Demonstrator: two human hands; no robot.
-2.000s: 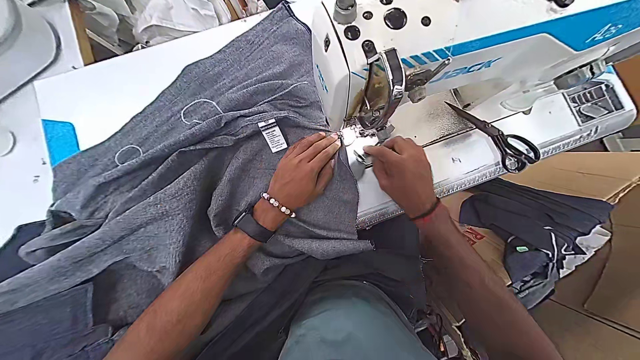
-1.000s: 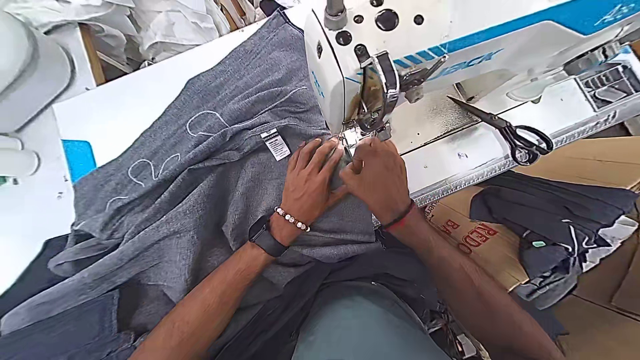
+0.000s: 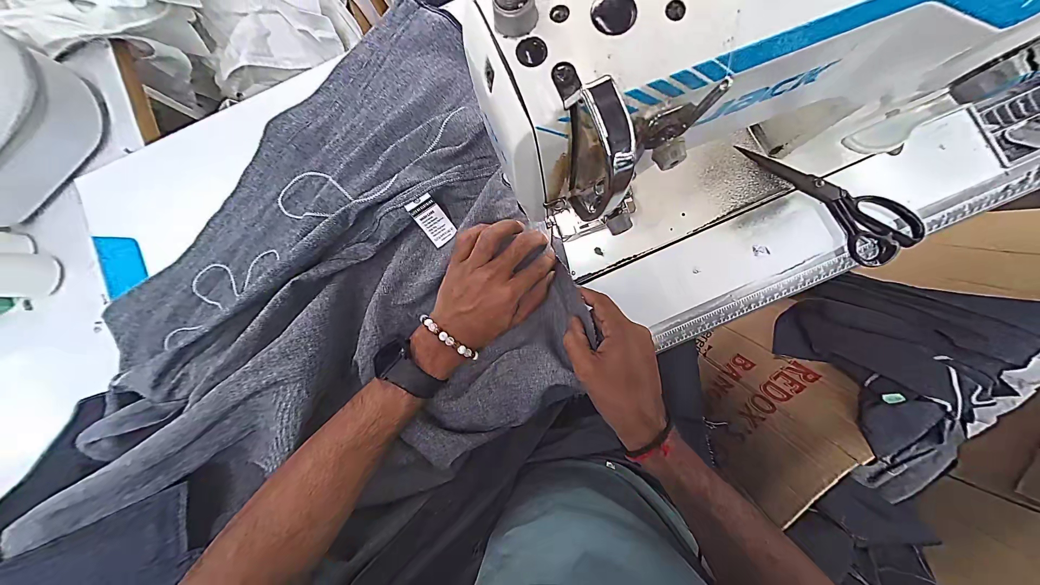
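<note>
Grey woven fabric (image 3: 325,268) lies across the white bed of a Jack sewing machine (image 3: 731,57) and hangs over its near edge. My left hand (image 3: 491,280) presses on the cloth just left of the presser foot (image 3: 581,219), fingers bent. The cloth's right edge is pinched between thumb and fingers of my right hand (image 3: 617,366), nearer to me than the foot. A white care label (image 3: 431,221) lies on the fabric beside my left fingers. Loose pale thread (image 3: 313,195) curls over the cloth. The needle tip cannot be made out.
Black-handled scissors (image 3: 841,203) lie on the machine bed at the right, by a measuring scale (image 3: 756,301) along its edge. Below is a cardboard box (image 3: 780,422) with dark garments (image 3: 910,341). Another white machine (image 3: 49,122) and white cloth (image 3: 260,41) are at the upper left.
My right hand has moved from beside the presser foot towards me, down along the cloth's edge, and now grips it. My left hand stays on the fabric near the foot.
</note>
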